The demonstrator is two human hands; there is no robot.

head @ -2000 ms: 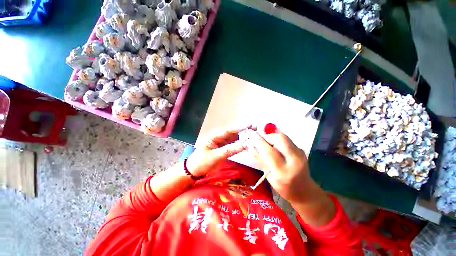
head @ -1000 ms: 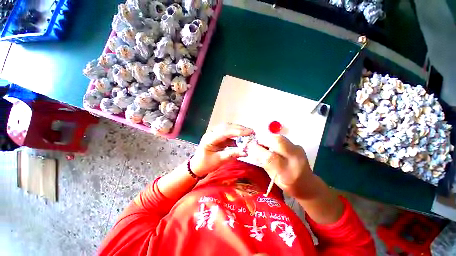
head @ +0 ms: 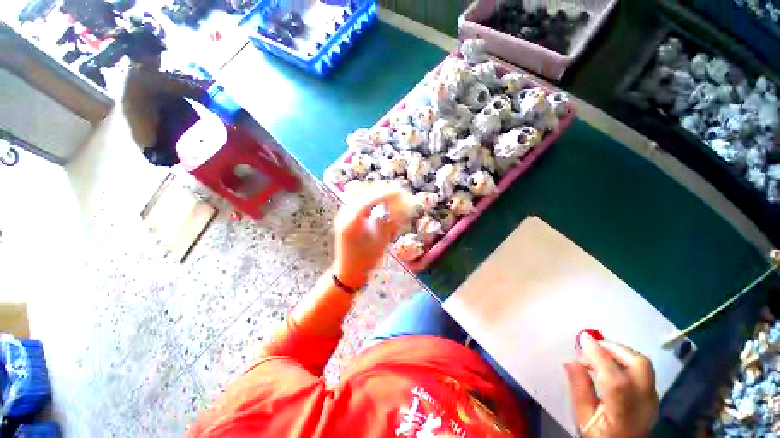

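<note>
My left hand (head: pixel 369 235), slightly blurred, is at the near left edge of the pink tray (head: pixel 449 242), with a small grey-white figurine piece (head: pixel 379 212) in its fingers. The tray is heaped with hollow grey-white pieces (head: pixel 445 137) with orange-tan patches. My right hand (head: pixel 617 389) is over the lower right of the white work board (head: pixel 539 295), fingertips at the red paint spot (head: pixel 589 336). It holds a thin pale brush, mostly hidden by the hand. A long yellowish stick (head: pixel 727 301) rests by a small dark pot (head: pixel 683 349) at the board's right corner.
A tray of small pale parts (head: pixel 753 385) is cut off at the lower right. Beyond the table strip are a black tray of grey-white pieces (head: pixel 723 111) and a pink-grey bin (head: pixel 560 60). A blue basket (head: pixel 321 56) is at the far left; a red stool (head: pixel 244 175) stands on the floor.
The view has swung left. My left hand has left the board and moved to the pink tray. My right hand has parted from it and is now at the red spot.
</note>
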